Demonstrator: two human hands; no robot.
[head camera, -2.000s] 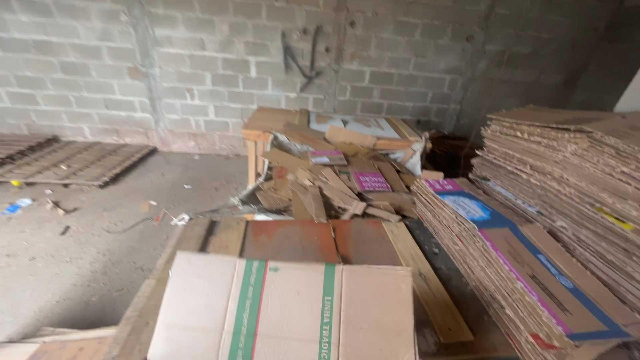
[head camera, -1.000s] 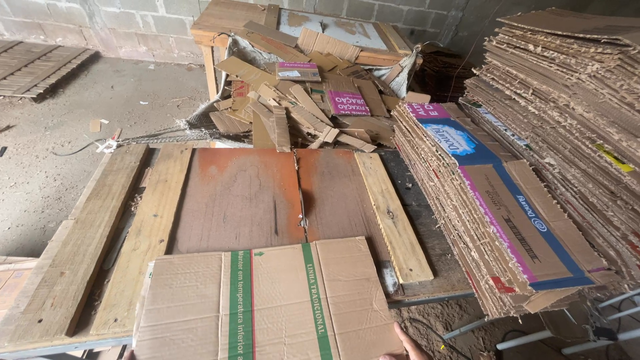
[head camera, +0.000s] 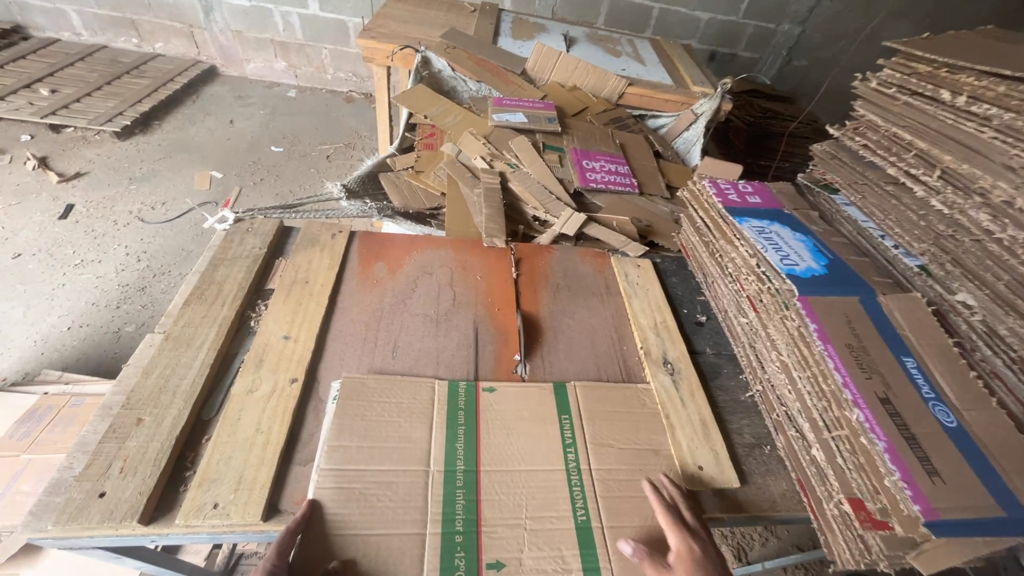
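A flattened cardboard box (head camera: 520, 448) with green printed stripes lies at the near edge of the wooden work table (head camera: 708, 352). At its lower left edge is my left hand (head camera: 292, 548), only partly in view, so its grip cannot be told. My right hand (head camera: 676, 528) rests over the box's right part with fingers apart. Under the far end of the cardboard lies a brown-orange panel (head camera: 416, 312), split by a dark gap. Wooden boards (head camera: 276, 384) flank the panel on the left, and another board (head camera: 676, 368) lies on its right.
High stacks of flattened cardboard (head camera: 920, 384) stand on the right. Beyond the table, cardboard scraps (head camera: 528, 168) fill a woven sack (head camera: 704, 124) before a second wooden table (head camera: 424, 28). A slatted wood panel (head camera: 96, 80) lies on the floor at far left; more cardboard (head camera: 48, 432) is at lower left.
The view has tilted down since two seconds ago. My right hand, at the cardboard's lower right edge one second ago, now lies over its face. The cardboard sits squarer to the table.
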